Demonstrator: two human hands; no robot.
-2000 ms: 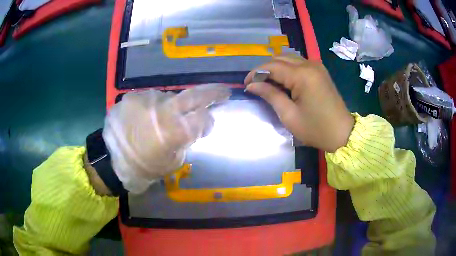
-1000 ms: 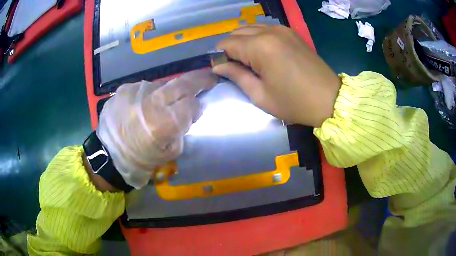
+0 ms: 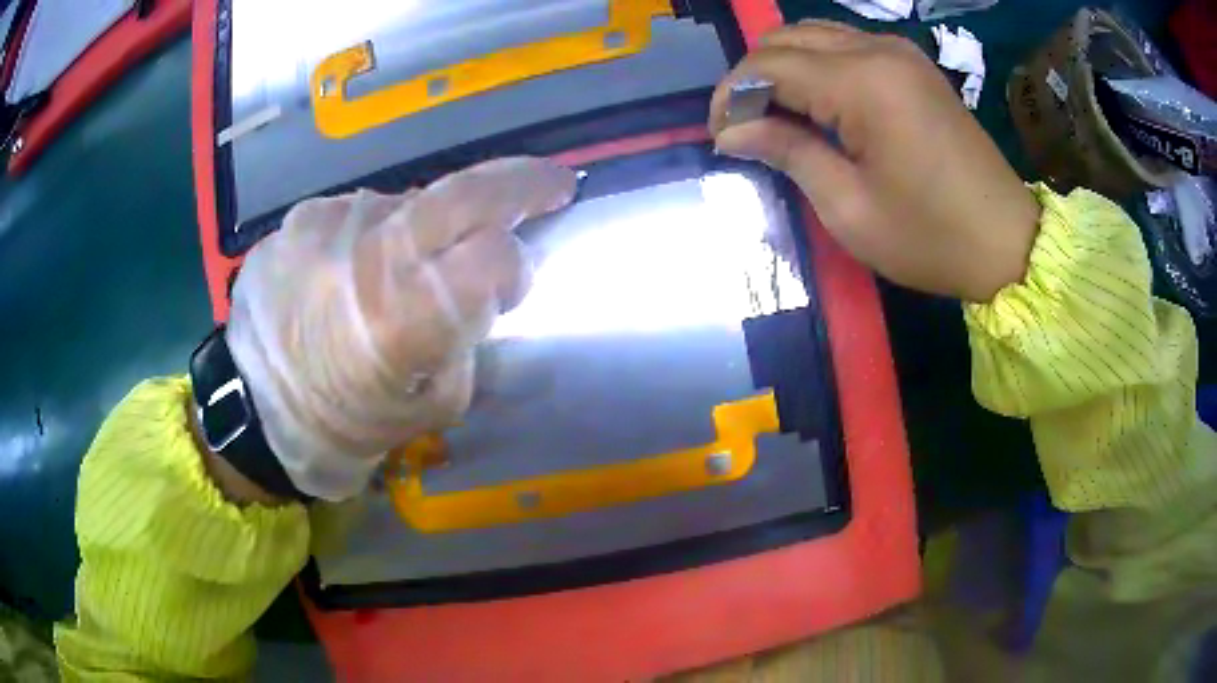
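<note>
A display panel [image 3: 627,387] with a silver back and black border lies in the red foam tray [image 3: 874,440]. A flat yellow-orange flex cable [image 3: 574,494] crosses its lower part. A second panel [image 3: 494,140] lies above it in the tray. My left hand [image 3: 387,314], in a thin translucent glove, rests on the near panel's upper left, its fingertips at the top border; it holds nothing I can see. My bare right hand [image 3: 868,154] pinches a small grey piece [image 3: 749,99] between thumb and finger above the panel's upper right corner.
White crumpled pieces [image 3: 960,64] lie on the green bench at the upper right. Beside them stands a tan roll [image 3: 1068,100] with a plastic bag [image 3: 1168,120] in it. Another red tray [image 3: 100,87] is at the upper left.
My right hand moved left with the small grey piece, then back right to the near panel's upper right corner. My left hand stays on the panel. The view has shifted.
</note>
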